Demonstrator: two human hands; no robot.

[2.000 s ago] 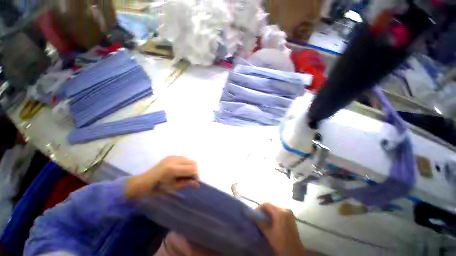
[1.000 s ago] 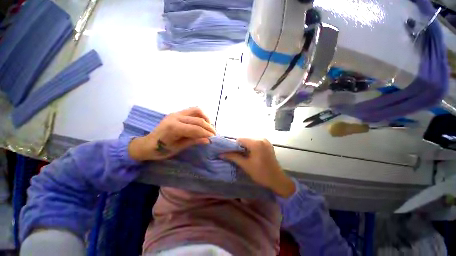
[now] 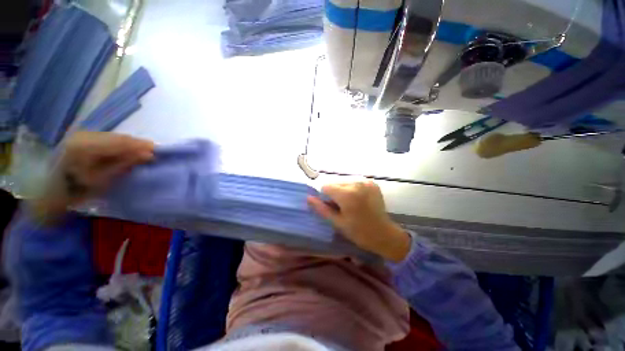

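Note:
A bundle of blue-and-white striped pieces (image 3: pixel 264 200) lies along the table's front edge in front of me. My right hand (image 3: pixel 360 211) grips its right end, thumb on top. My left hand (image 3: pixel 103 164) is blurred at the left and holds the turned-up end of striped cloth (image 3: pixel 185 171) between its fingers. Whether that cloth is one layer or several is not clear. The sewing machine head (image 3: pixel 438 51) is at the upper right. No cloth lies under the needle area, which is lost in lamp glare beside a grey ribbed cylinder (image 3: pixel 399 130).
Thread snips (image 3: pixel 469 133) and a tan-handled tool (image 3: pixel 508 143) lie right of the needle. Striped stacks lie at far left (image 3: pixel 62 68) and behind, near the machine (image 3: pixel 274 26). A narrow striped piece (image 3: pixel 122 103) lies beside the left stack. A blue basket (image 3: pixel 199 288) is below the table.
My left hand has moved from beside my right hand out to the far left, with cloth in it. The bundle now lies stretched out flatter. The view has shifted closer to the machine.

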